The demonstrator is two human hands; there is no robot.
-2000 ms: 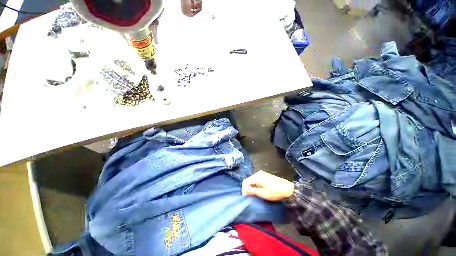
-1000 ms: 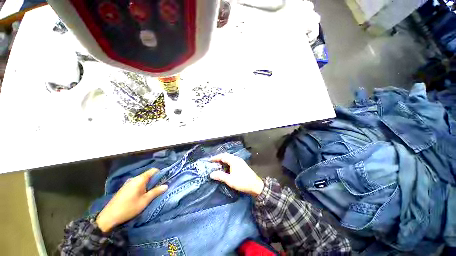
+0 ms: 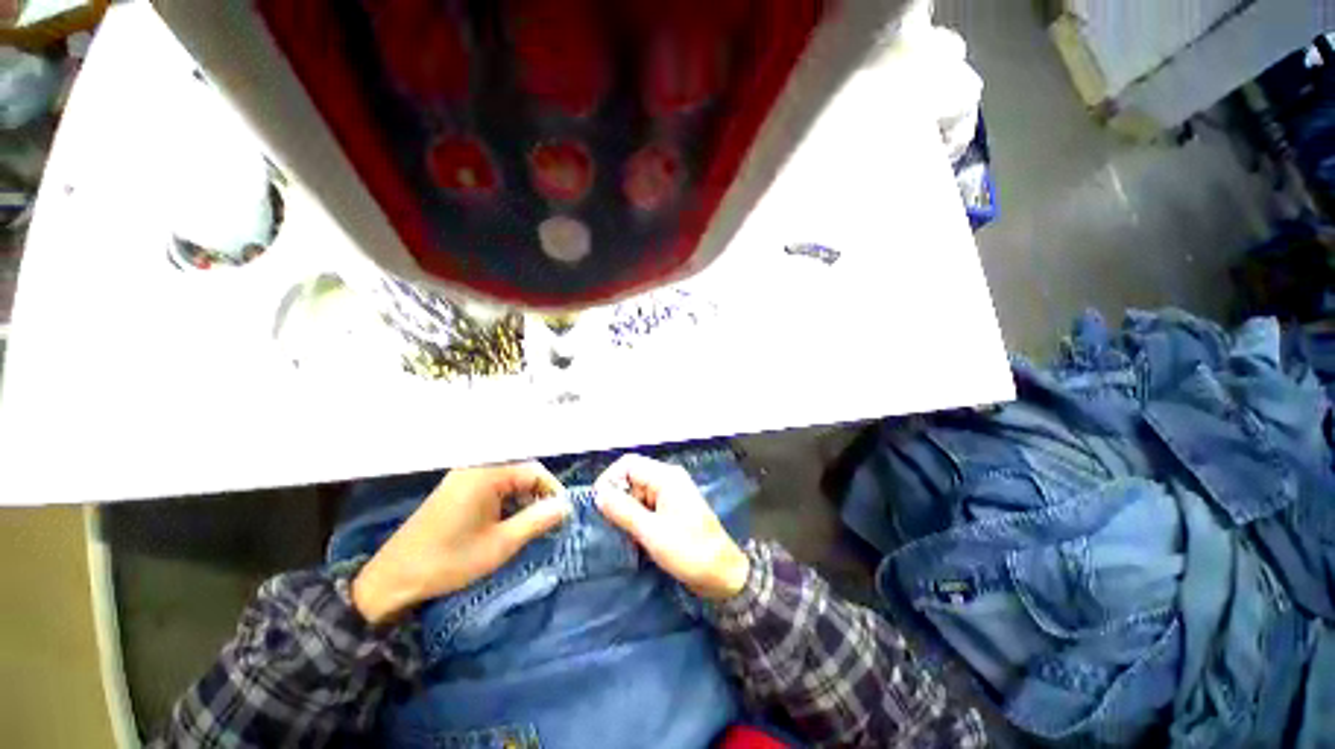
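Observation:
Blue faded denim jeans (image 3: 586, 644) lie on my lap against the table's front edge. My left hand (image 3: 476, 530) pinches the waistband (image 3: 583, 501) from the left, thumb and forefinger together. My right hand (image 3: 659, 515) pinches it just to the right, with a small gap between the hands. The machine head (image 3: 564, 242), white with a red-rimmed dark panel and red oval buttons, hangs over the table beyond my hands. The small metal working point (image 3: 564, 359) shows below it. Brassy button caps (image 3: 476, 348) are heaped left of that point.
Small dark bits (image 3: 659, 316) are scattered right of the working point. A short dark strip (image 3: 813, 253) lies at the table's right. A pale round dish (image 3: 227, 227) stands at the left. A large denim pile (image 3: 1113, 542) is at the right, beyond the white table's (image 3: 908, 366) corner.
My left hand has come into view and onto the waistband. My right hand has moved up and left from the jeans' right side to the waistband. The machine head looks larger and nearer.

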